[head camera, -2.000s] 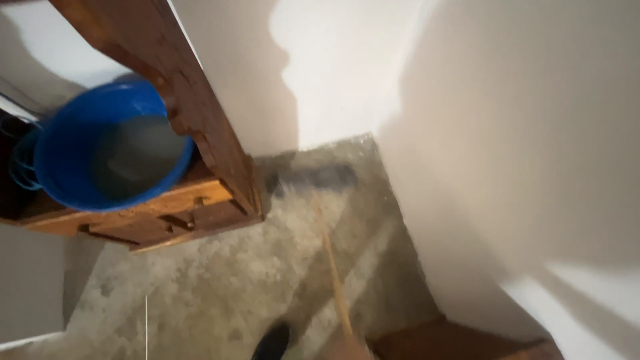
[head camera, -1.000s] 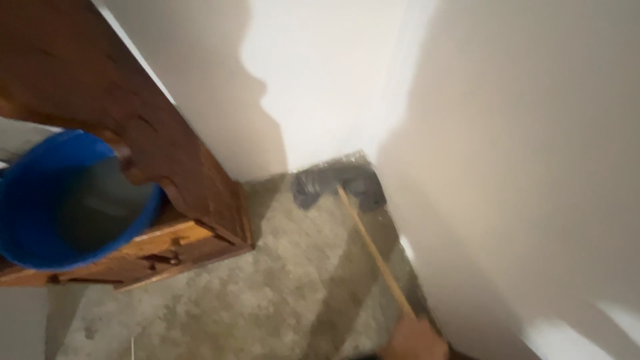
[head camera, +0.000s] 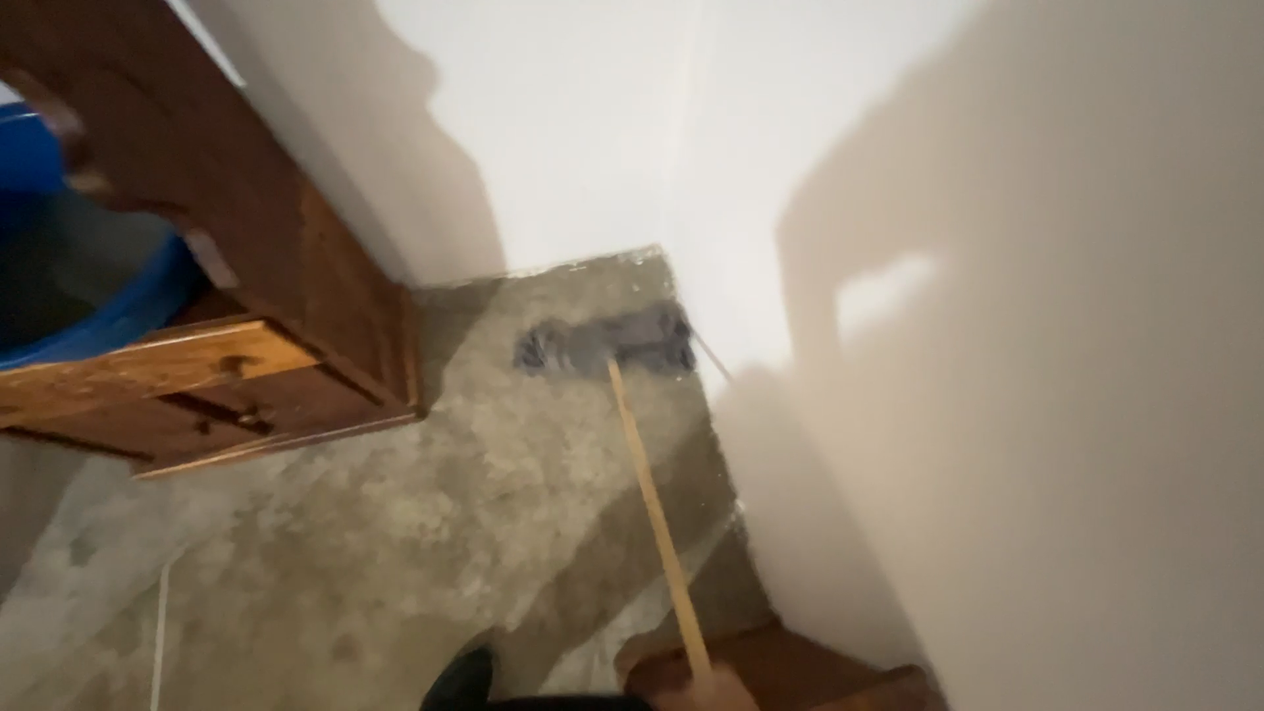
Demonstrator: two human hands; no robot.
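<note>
A long wooden stick handle (head camera: pixel 654 509) runs from the bottom edge up to a dark grey cloth mop head (head camera: pixel 612 341), which lies on the concrete floor near the wall corner. My hand (head camera: pixel 709 689), seen only in part at the bottom edge, is closed around the lower end of the handle. It appears to be my right hand, though its blur hides the fingers. My left hand is out of view. Part of a dark shoe (head camera: pixel 462 679) shows at the bottom, left of the handle.
At left stands a carved wooden cabinet (head camera: pixel 341 247) with drawers, and a blue plastic tub (head camera: pixel 148 306) of cloudy liquid on it. Pale walls (head camera: pixel 1037 444) meet behind the mop head. A brown wooden piece (head camera: pixel 790 667) sits at the bottom right. A thin white strip (head camera: pixel 160 632) shows at lower left.
The mop head was blurred on the floor near the cabinet two seconds ago, then lay close in the corner. Now it is slightly out from the back wall, its right end by the right wall.
</note>
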